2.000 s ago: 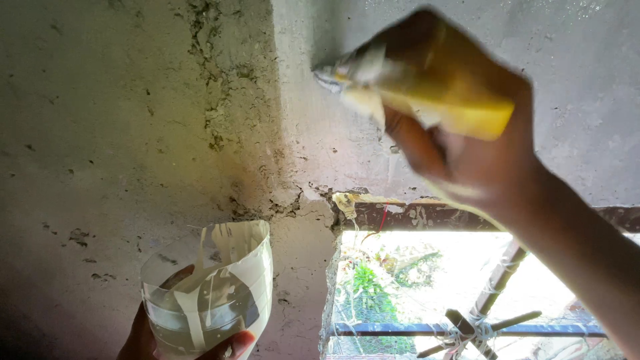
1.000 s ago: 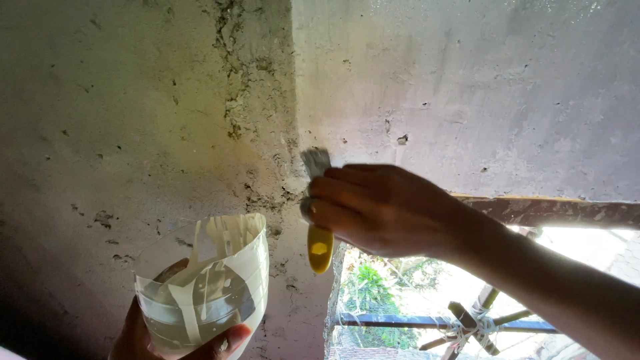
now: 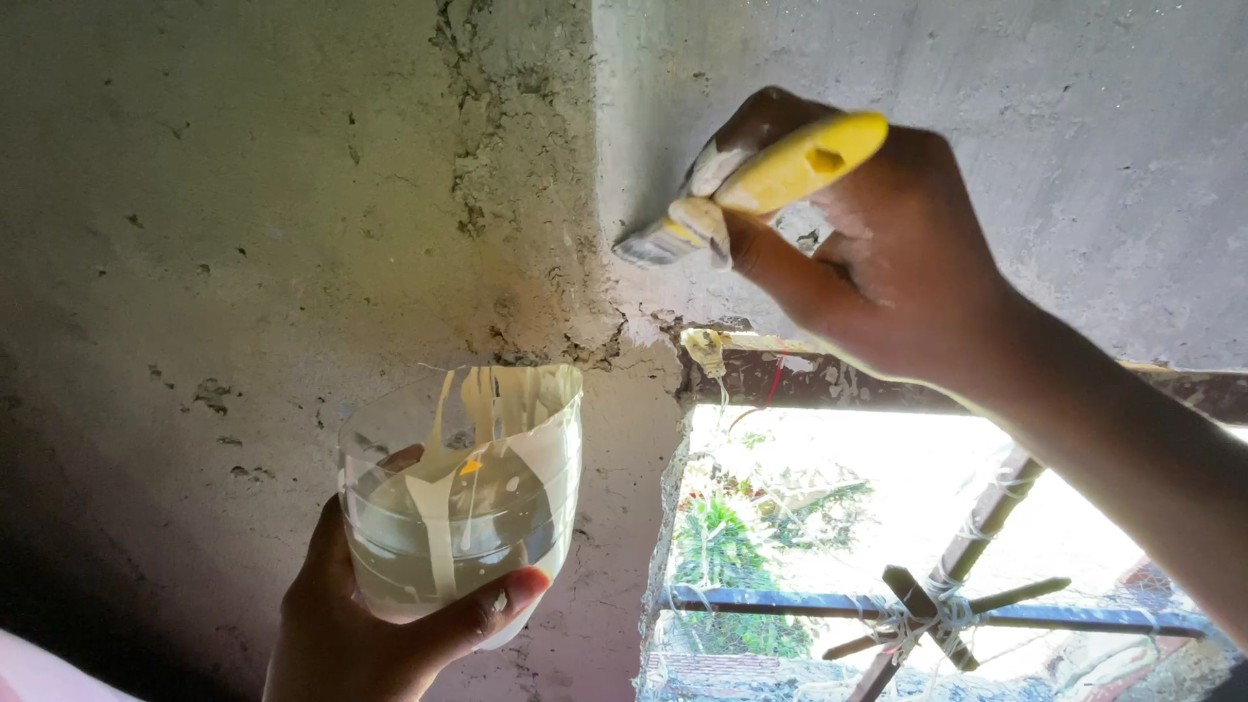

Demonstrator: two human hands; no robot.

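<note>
My right hand (image 3: 858, 234) grips a paintbrush (image 3: 804, 161) with a yellow handle, near its paint-smeared ferrule. The bristles point left and down and meet the rough wall (image 3: 780, 49) beside the vertical corner line, above the window's upper left corner. In my left hand (image 3: 390, 614) is a cut clear plastic container (image 3: 458, 497), held from below with the thumb across its front. Pale paint streaks run down its inside and rim, and pale liquid shows low in it. The container is lower and to the left of the brush.
Cracked, flaking plaster (image 3: 473, 117) runs down the wall at the corner. At the lower right is a window opening with a worn frame (image 3: 809, 380), a horizontal metal bar (image 3: 760, 603) and crossed sticks (image 3: 926, 604) tied with string. Green plants (image 3: 721, 556) show outside.
Since one second ago, my right hand has moved up and right, and the brush handle has swung from pointing down to pointing up and right. My left hand still holds the container.
</note>
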